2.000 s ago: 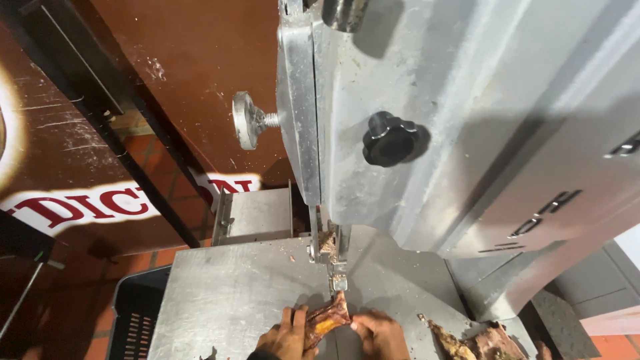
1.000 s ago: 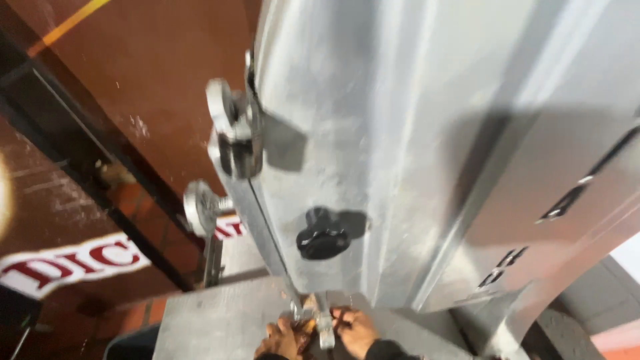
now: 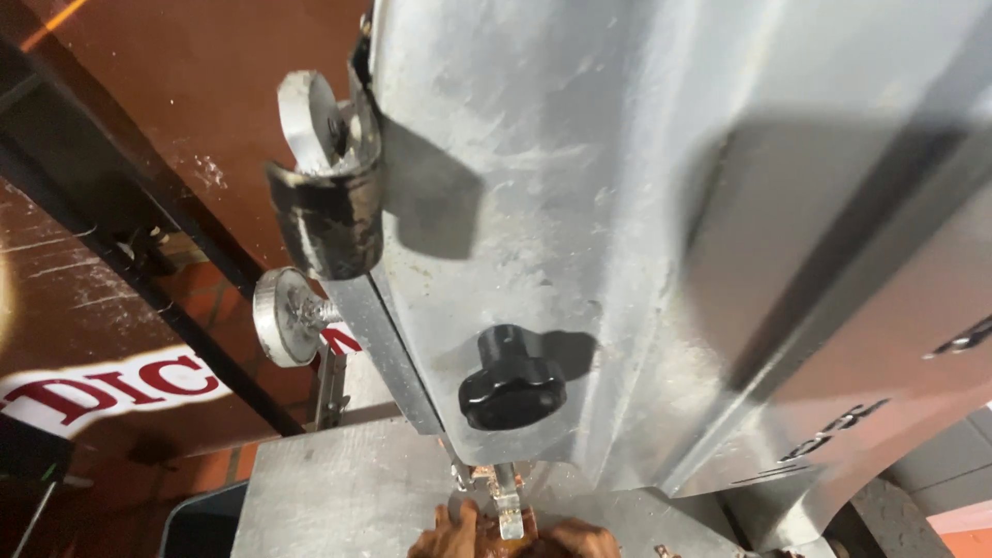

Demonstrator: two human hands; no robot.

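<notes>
At the bottom edge, my left hand [image 3: 446,533] and my right hand [image 3: 580,538] grip a piece of meat [image 3: 490,535] from both sides. The meat lies on the metal table of a band saw, right at the blade guide [image 3: 509,511]. Most of the meat and the lower parts of both hands are hidden or cut off by the frame. Above them rises the saw's grey metal housing [image 3: 527,232] with a black star knob [image 3: 511,391]. The blade itself cannot be made out clearly.
Two round metal knobs [image 3: 285,316] stick out left of the housing. The saw table [image 3: 310,480] has a dark bin [image 3: 205,515] beside its left edge. Meat scraps [image 3: 665,551] lie at the lower right. A brown panel with lettering stands behind.
The view has shifted so the housing fills more of it. Both hands and the meat have moved closer to the blade guide than two seconds ago.
</notes>
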